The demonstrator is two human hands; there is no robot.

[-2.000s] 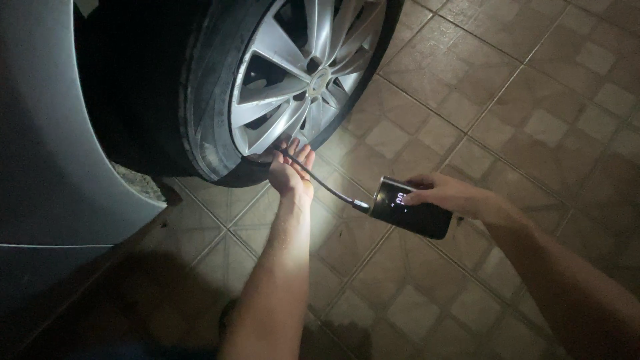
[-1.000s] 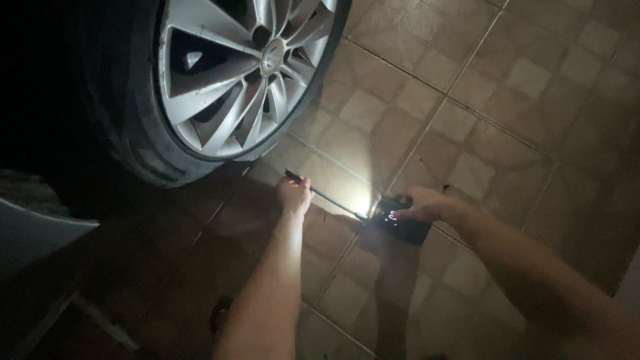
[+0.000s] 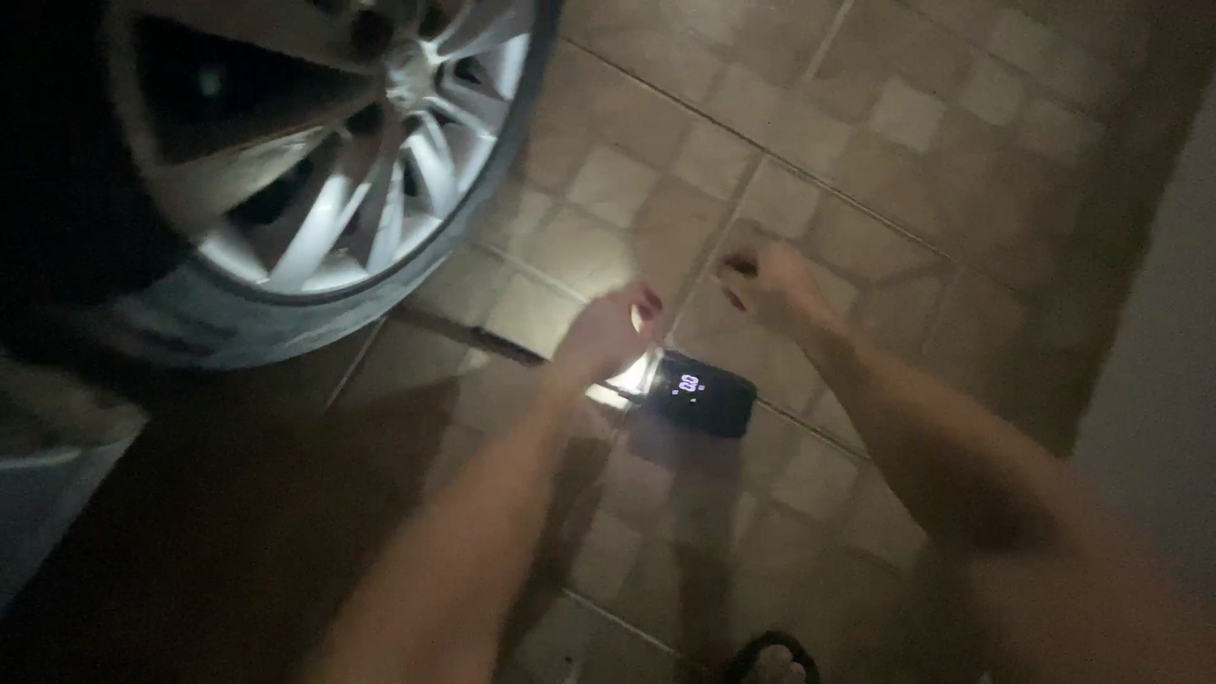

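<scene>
A black portable tyre inflator with a lit display and a bright lamp at its left end rests on the floor. Its dark air hose extends left toward the tyre, partly hidden by my left hand. That hand is over the lamp end with its fingers curled and blurred; whether it grips anything is unclear. My right hand is above and to the right of the inflator, away from it, fingers bent and blurred, with no held object discernible. At upper left stands a car wheel with a silver alloy rim and black tyre.
Patterned floor tiles spread under everything. Part of the car body shows at the lower left. A pale surface borders the floor on the right. Part of a foot in dark footwear is at the bottom edge.
My right hand has let go of the inflator and moved away from it. My left hand, earlier at the hose's free end by the tyre, is now beside the inflator's lamp.
</scene>
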